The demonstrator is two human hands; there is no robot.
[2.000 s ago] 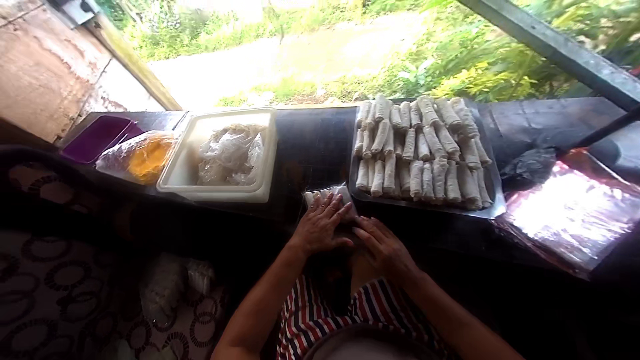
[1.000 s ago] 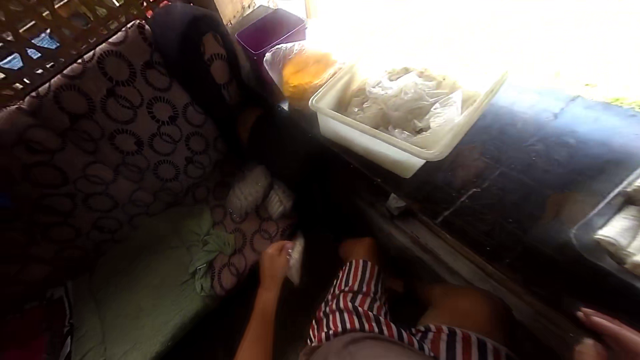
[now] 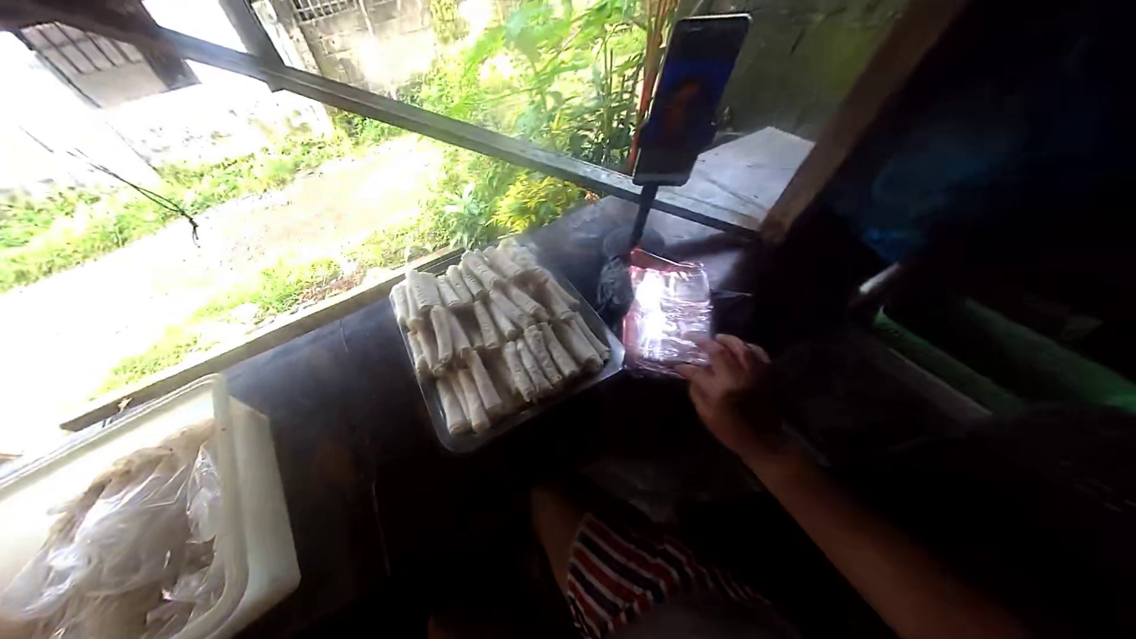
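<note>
My right hand (image 3: 732, 386) reaches in from the lower right, its fingertips at the near right corner of a stack of clear plastic wrappers (image 3: 667, 311). Whether the fingers grip the plastic is not clear. Left of the plastic, many pale rolled wraps (image 3: 484, 324) lie in rows in a metal tray (image 3: 515, 410). At the lower left stands a whitish plastic tub (image 3: 266, 506) with a clear plastic bag (image 3: 133, 541) inside. My left hand is out of view.
A phone (image 3: 692, 98) on a dark stand rises behind the plastic. Beside the tray is a dark crumpled bag (image 3: 614, 284). The dark table (image 3: 328, 426) runs along a window opening with a slanting metal bar (image 3: 461, 133).
The view has swung far to the right. Two seconds ago both hands were together on a small pale packet; now my right hand is at the plastic stack. My left hand has left the view.
</note>
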